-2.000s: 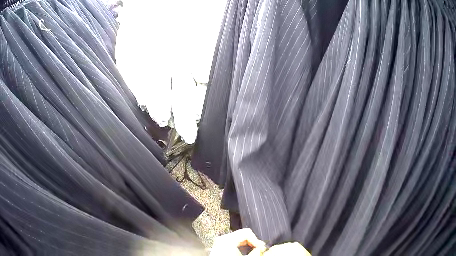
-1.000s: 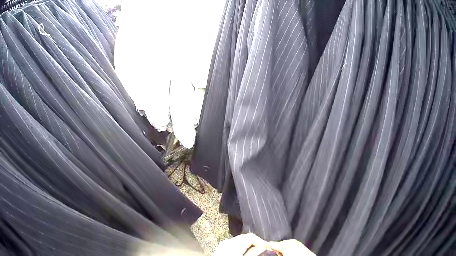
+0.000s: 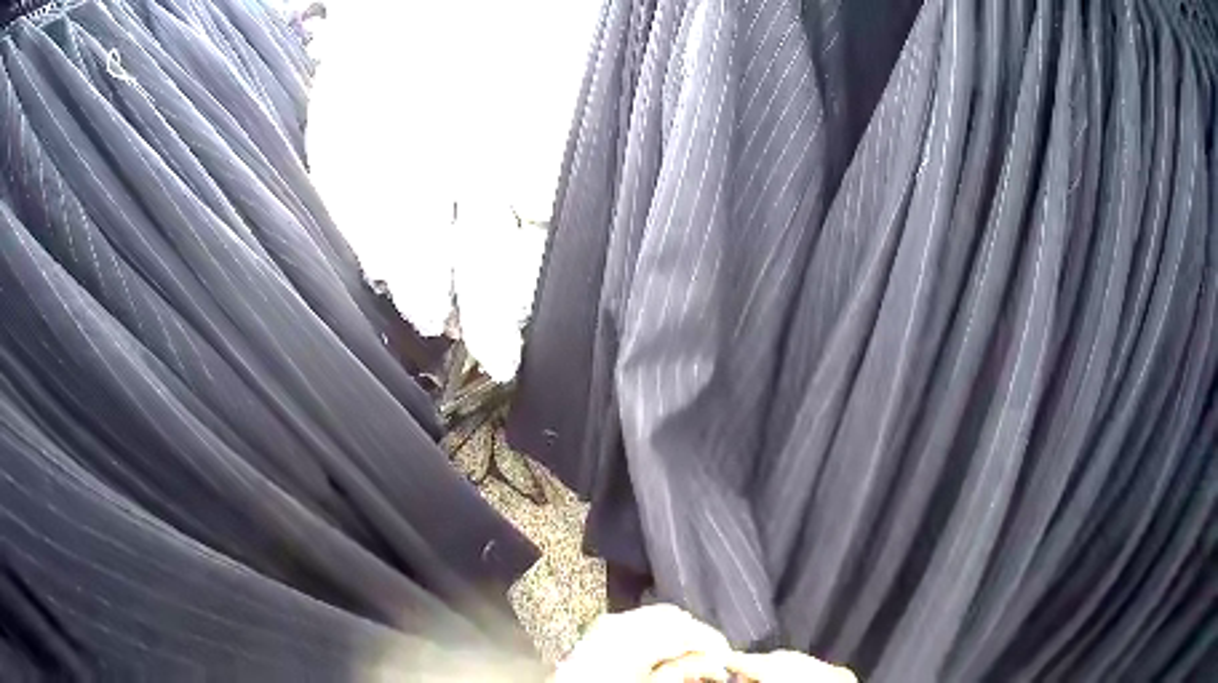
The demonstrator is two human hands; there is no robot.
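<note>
A dark pinstripe sleeve (image 3: 688, 467) hangs in front of the right row of garments, and its lower end reaches the bottom edge. Just below it, overexposed hands show at the bottom edge, cut off by the frame. My left hand (image 3: 641, 647) and my right hand (image 3: 799, 666) seem to meet there, close to the sleeve end. The fingers are washed out, and I cannot tell what they hold.
Pinstripe garments hang densely at the left (image 3: 227, 347) and right (image 3: 1015, 360). A pale loose thread (image 3: 118, 64) lies on the left row. A white overexposed mass (image 3: 441, 147) stands between the rows, above dark thin strips and speckled floor (image 3: 554, 594).
The hands at the bottom edge have shifted slightly, and the dark gap between the fingers has narrowed. The sleeve's lower end has moved a little. The hanging rows are nearly unchanged.
</note>
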